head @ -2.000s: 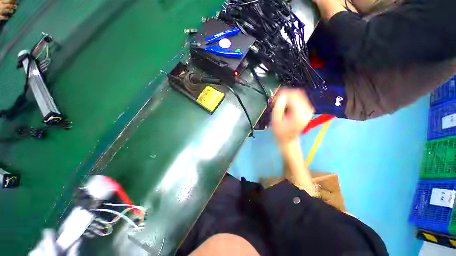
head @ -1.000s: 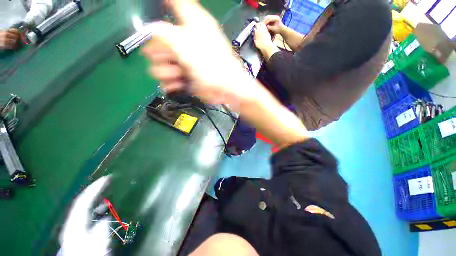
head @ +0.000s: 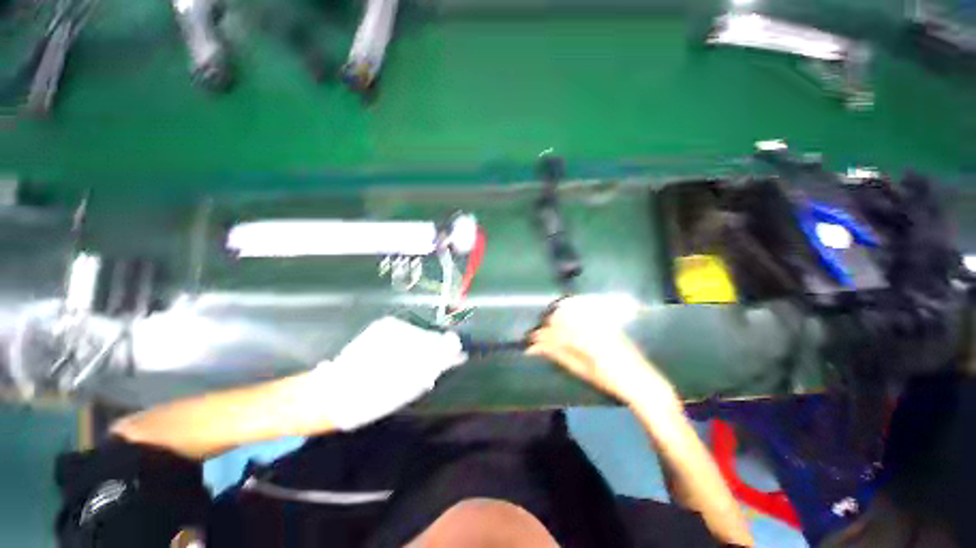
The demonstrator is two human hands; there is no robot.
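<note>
The white-silver tubular unit (head: 332, 238) lies level on the bench, its round end to the right. Red lead wires (head: 473, 263) and white leads run down from that end to a small green circuit board (head: 454, 318) at my left fingertips. My left hand (head: 391, 369), in a white glove, is closed on the left end of a black power cord (head: 497, 347); its fingers hide the cord's end. My bare right hand (head: 586, 334) is closed on the cord farther right. A black cord piece also shows above my right hand. Motion blur hides the finger details.
The yellow sponge (head: 705, 278) sits in a black tray at right. Blue-handled pliers (head: 837, 244) lie on a black box beside tangled black cords (head: 910, 268). Reel or stand parts (head: 80, 294) are at far left. More tubular units (head: 372, 45) lie on the green conveyor behind.
The view has swung towards the bench. My right hand has come back from the far side, now with a black cord. My hands are close together near the board, beside the tubular unit.
</note>
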